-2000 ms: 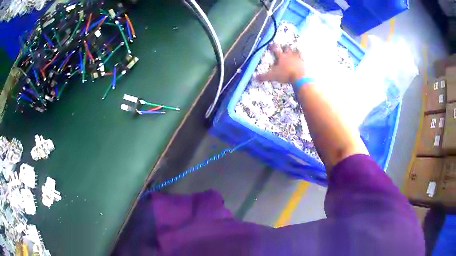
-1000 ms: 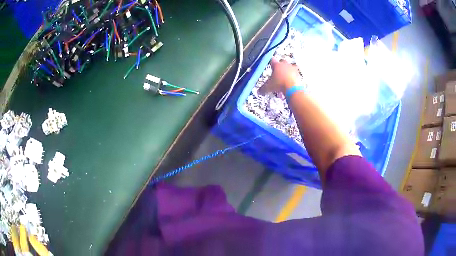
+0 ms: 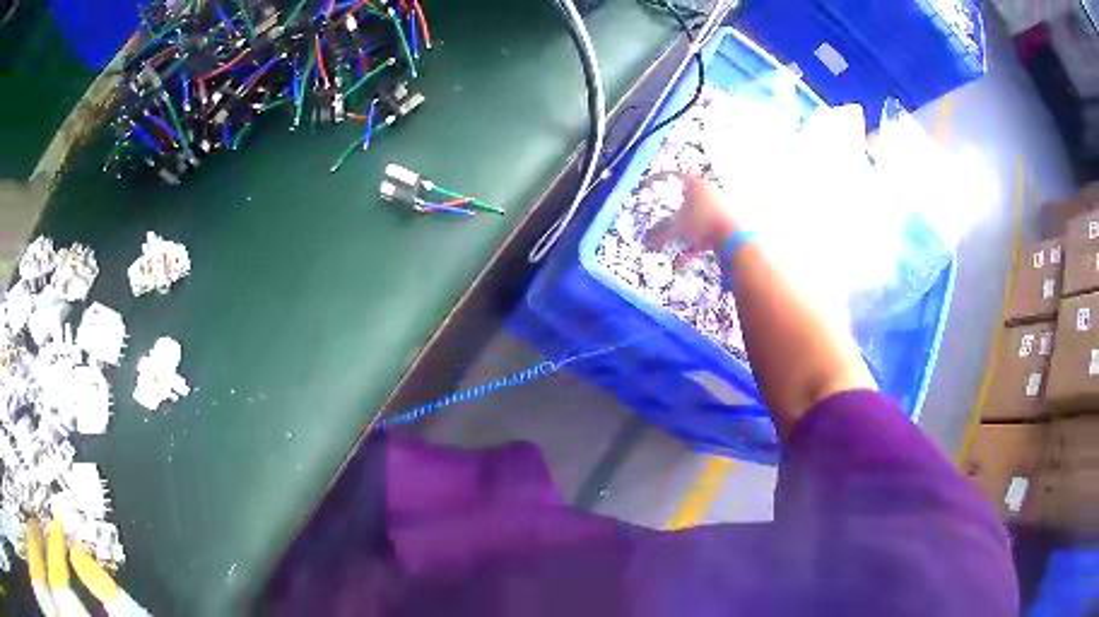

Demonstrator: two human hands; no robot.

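Note:
My right hand (image 3: 697,217), bare with a light blue wrist band, reaches into a blue tote (image 3: 560,307) filled with small white modules (image 3: 657,259). Its fingers are over the modules, and glare and blur hide whether it grips any. My left hand (image 3: 60,573), in a white glove with yellow fingertips, shows only partly at the lower left corner, at the edge of a pile of white modules (image 3: 54,386). Its fingers are spread, and I cannot tell whether it holds anything. Two single modules lie right of the pile.
A heap of wired connectors (image 3: 277,66) lies at the bench's far side, and a separate connector (image 3: 404,187) lies nearer its edge. A grey cable (image 3: 593,97) and a blue coiled cord (image 3: 482,388) run by the tote. Another blue tote (image 3: 892,48) and cartons (image 3: 1036,362) stand beyond.
The view has shifted, so the bench things sit further right. My right hand has moved within the tote. Yellow glove fingertips show more clearly at the lower left than two seconds ago.

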